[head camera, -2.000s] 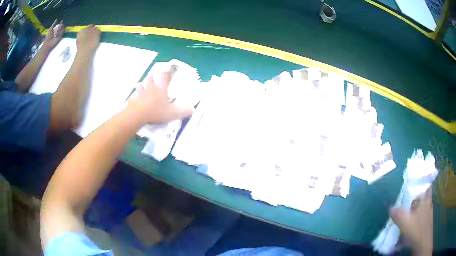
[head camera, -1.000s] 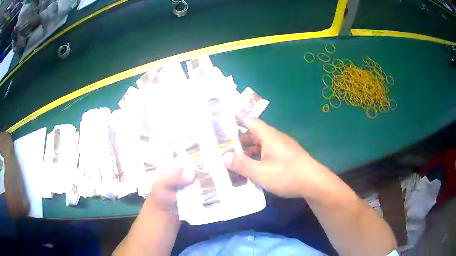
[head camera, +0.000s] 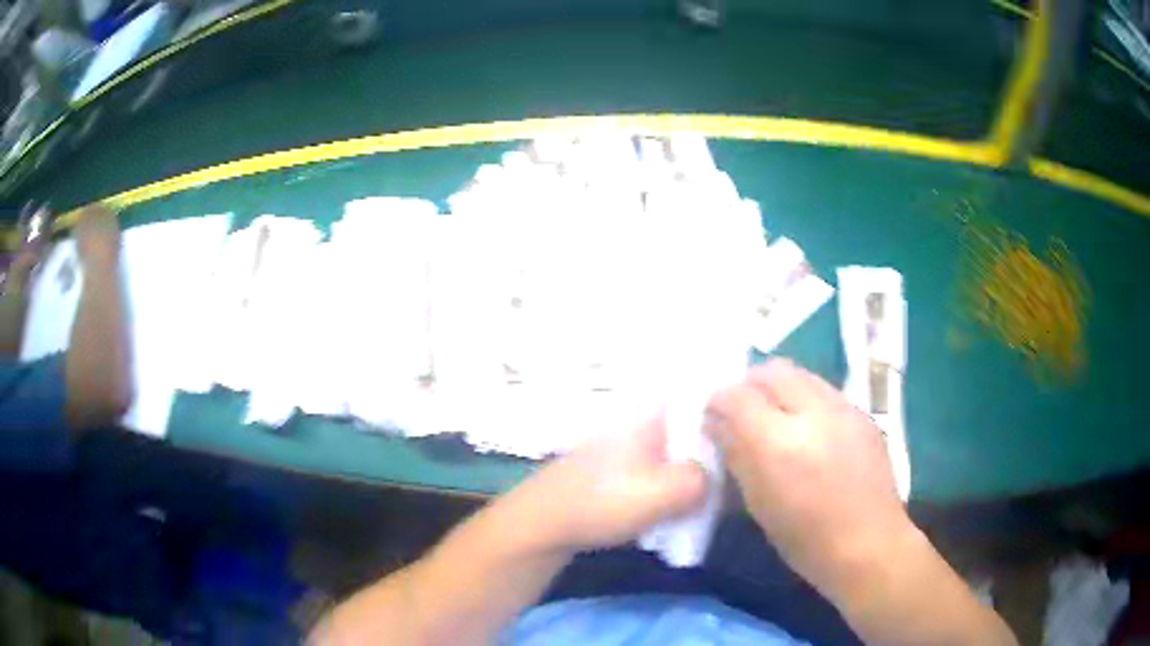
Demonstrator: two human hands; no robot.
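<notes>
White packets [head camera: 580, 290] with small brown-grey strips lie spread over the green worktop in front of me, overexposed where they overlap. My left hand [head camera: 631, 486] holds a narrow white bundle of packets [head camera: 685, 536] upright at the worktop's front edge. My right hand [head camera: 801, 454] is at the same bundle, its bent fingers against the upper part; blur and glare hide its exact grip. A separate white packet stack [head camera: 877, 334] lies right of the pile, partly behind my right hand.
Blurred yellow-orange rubber bands [head camera: 1028, 303] lie at the right. A neighbour's arms [head camera: 95, 316] rest on a white sheet [head camera: 177, 297] at the left. Yellow tape [head camera: 467, 131] edges the worktop before the dark conveyor, which carries small pale coiled items [head camera: 353, 25]. A yellow-marked post [head camera: 1019, 88] stands back right.
The bundle held flat and wide between my hands is now narrow and upright. A separate packet stack now lies right of the pile. The view has turned slightly left.
</notes>
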